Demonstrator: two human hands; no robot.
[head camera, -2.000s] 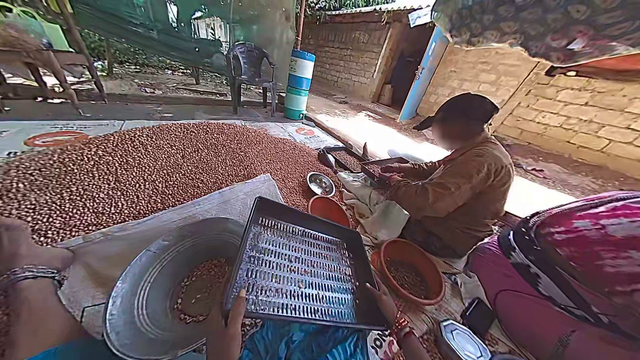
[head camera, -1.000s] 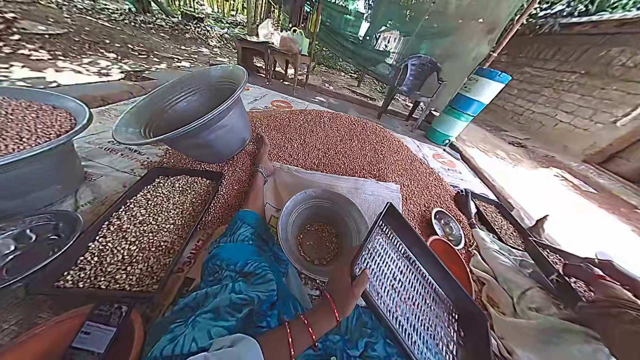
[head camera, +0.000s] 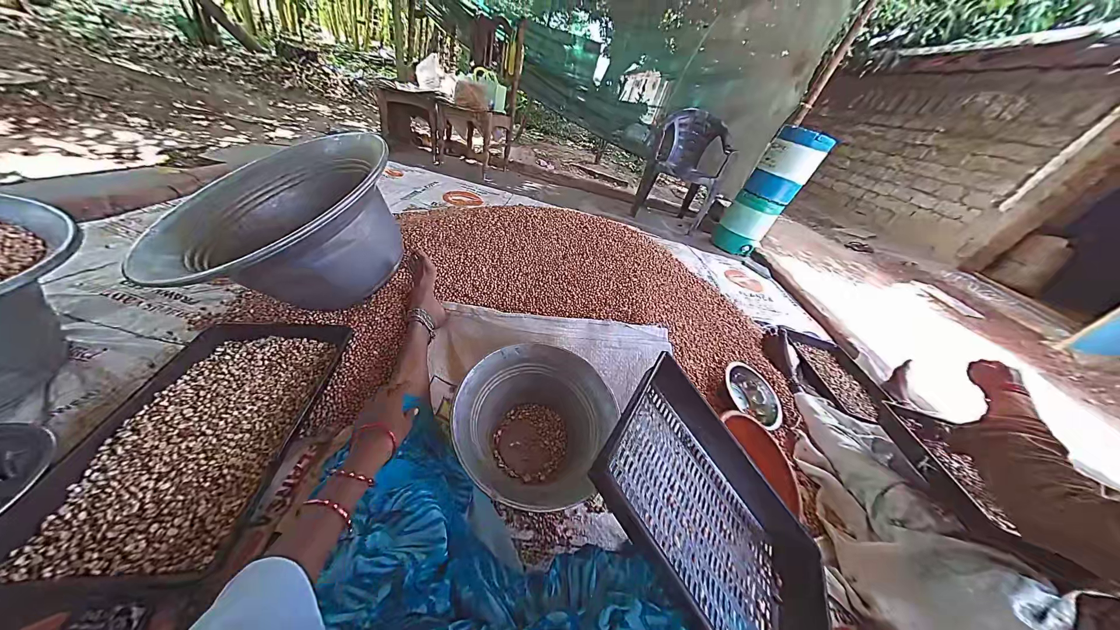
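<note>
My left hand (head camera: 389, 424), with red bangles on its forearm, is over or beside my lower leg, near the anklet; its fingers cannot be told apart. My right hand is not in view. At the lower right, a black tray with a slotted bottom (head camera: 700, 507) stands tilted beside a metal basin (head camera: 468, 420) holding some reddish-brown nuts or beans. What supports the slotted tray is hidden. A white sack (head camera: 560, 337) lies behind the basin, before a large heap of nuts or beans (head camera: 560, 262). A large empty metal basin (head camera: 341, 254) leans on the heap's left side.
A black tray of pale nuts or beans (head camera: 192, 437) lies left, near a filled metal basin (head camera: 31, 324). Right are an orange bowl (head camera: 766, 455), a steel bowl (head camera: 752, 394) and another person's brown-sleeved arm (head camera: 1032, 455) over black trays. Behind stand a plastic chair (head camera: 691, 144) and striped drum (head camera: 774, 192).
My left hand has let go of the slotted tray's edge and moved left, to my lower leg. The view swung left between the two earlier frames.
</note>
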